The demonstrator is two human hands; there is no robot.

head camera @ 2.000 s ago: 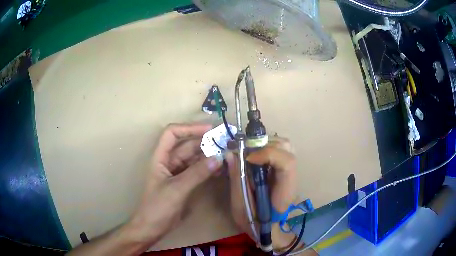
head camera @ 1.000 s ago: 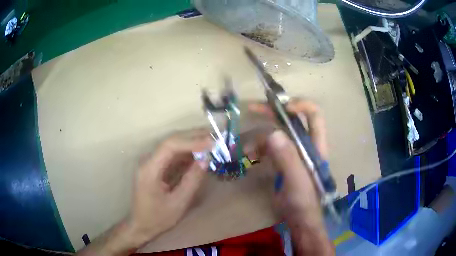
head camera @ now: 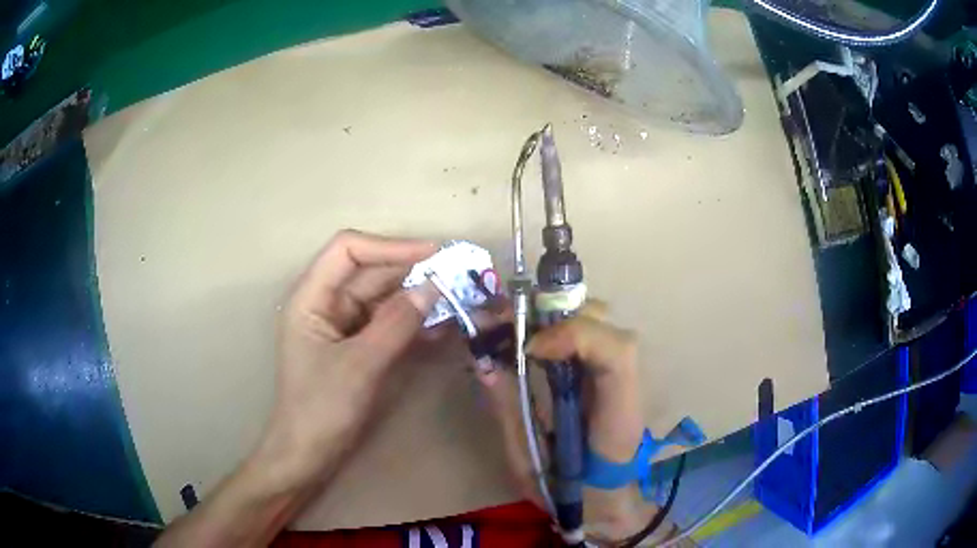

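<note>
My left hand (head camera: 348, 321) is bare and holds a white plastic part (head camera: 455, 278) by its left edge between thumb and fingers. Short white, black and red wires show on the white part. A dark piece (head camera: 490, 343) lies below it at my right fingertips, partly hidden. My right hand (head camera: 584, 364) holds the soldering iron (head camera: 561, 300) like a pen, its metal tip pointing up and away, clear of the white part. A thin curved metal feed tube (head camera: 520, 236) runs along the iron's left side. A blue strap is on the right wrist.
Tan cardboard (head camera: 236, 193) covers the bench. A cloudy funnel hood (head camera: 632, 64) hangs at the top, with shiny bits (head camera: 616, 135) below it. A metal frame with a tan pad (head camera: 842, 210) stands at right. A blue crate (head camera: 857, 460) and a pale hose are at lower right.
The white part has been turned over. The black triangular piece and green strip that stood above it no longer show there. The iron swung right, then came back upright beside the part.
</note>
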